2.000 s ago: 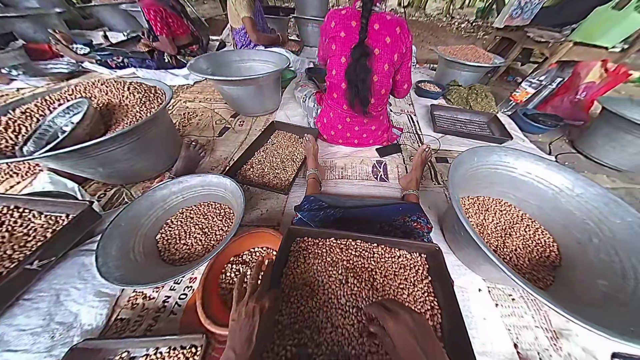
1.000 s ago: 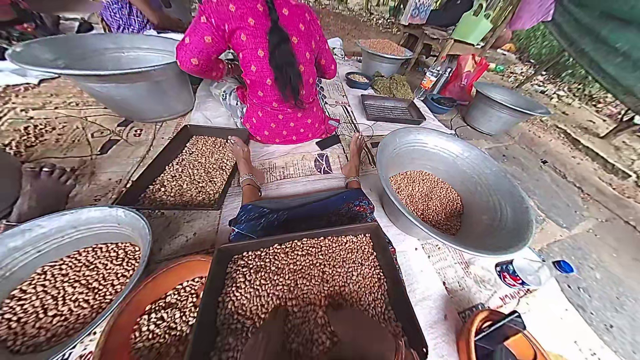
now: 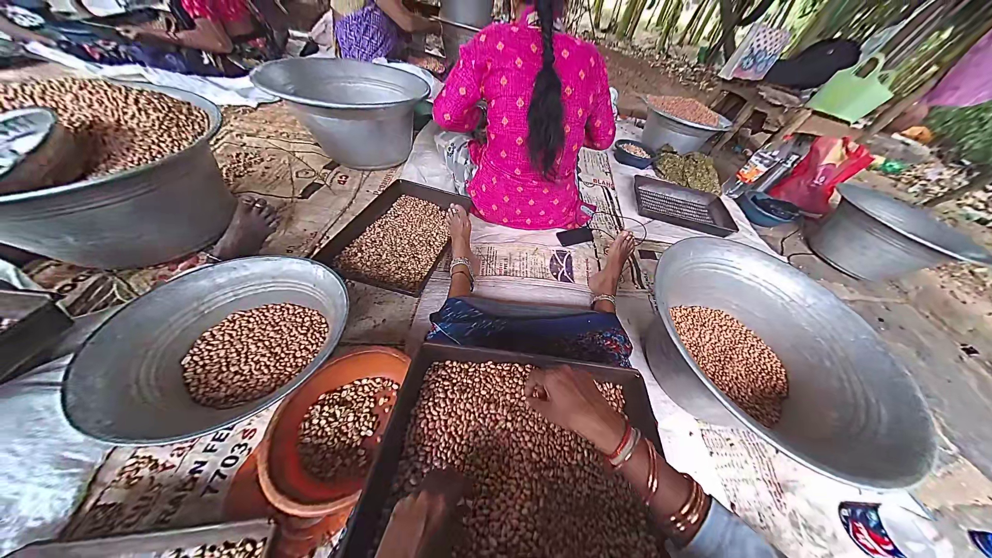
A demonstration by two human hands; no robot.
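A dark rectangular tray full of brown nuts or seeds rests across my lap. My right hand, with bangles on its wrist, is over the nuts near the far right part of the tray, its fingers curled; whether a nut is between them cannot be told. Low in the tray, toward its left side, my left hand is over the nuts, dark and blurred, its fingers partly hidden. Left of the tray stands an orange plastic tub holding paler pieces.
Metal basins with nuts stand at my left and right. Past my feet sits a person in a pink top, beside a second nut tray. A large heaped basin is at far left, with another person's foot near it.
My right hand has moved to the far right part of the tray, and my left hand is at its lower left. The view has swung back left since one second ago.
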